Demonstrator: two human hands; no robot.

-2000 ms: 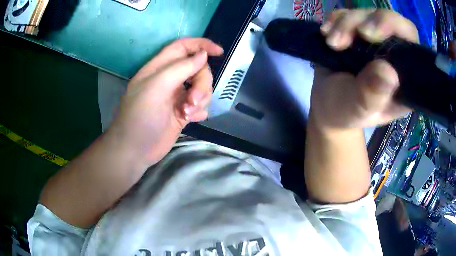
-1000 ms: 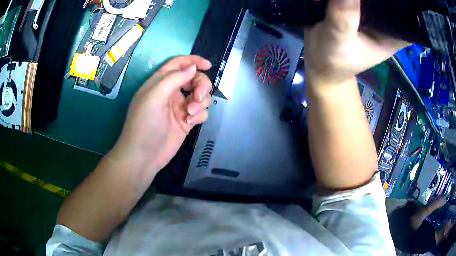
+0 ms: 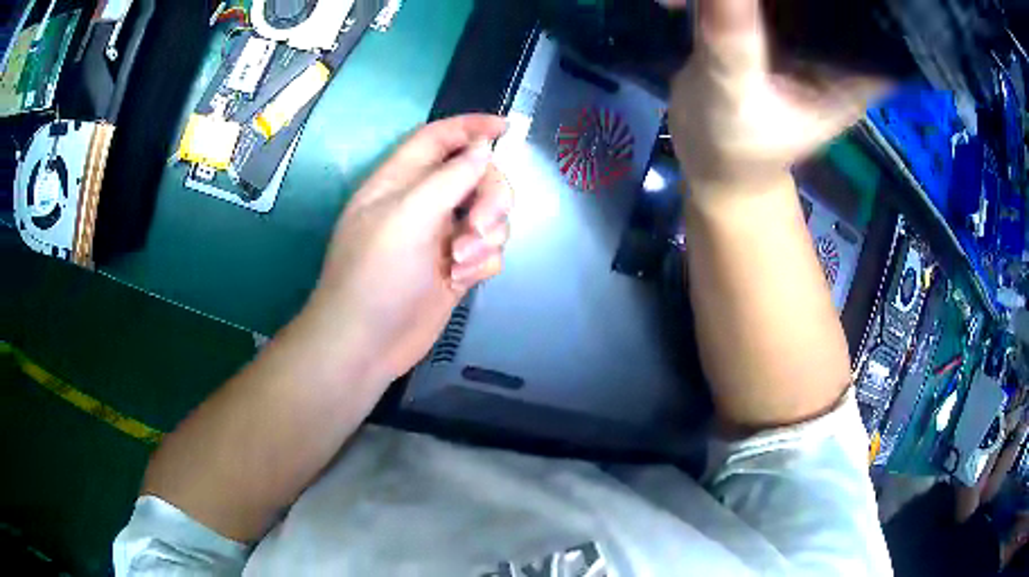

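The laptop's grey underside (image 3: 542, 304) lies in front of me, with slot vents and a dark rubber foot at its near left corner. A red-and-white fan grille (image 3: 596, 148) and a dark open bay (image 3: 645, 225) with parts show on it. My left hand (image 3: 423, 225) is over the left edge, fingers curled and fingertips together; whether they pinch something tiny is hidden. My right hand (image 3: 750, 113) grips the thick black electric screwdriver (image 3: 869, 40) at the top, partly cut off by the frame edge. Its tip is not clear.
On the green bench at left are a narrow board with a fan and yellow pieces (image 3: 254, 113) and a small fan module (image 3: 56, 192). A mainboard (image 3: 886, 338) lies at right. Blue trays (image 3: 920, 147) stand behind. A person's arm (image 3: 993, 462) shows at lower right.
The view has shifted, so the laptop sits lower than two seconds ago. The screwdriver has moved up, toward the laptop's far side. Since one second ago, my left hand has moved slightly right.
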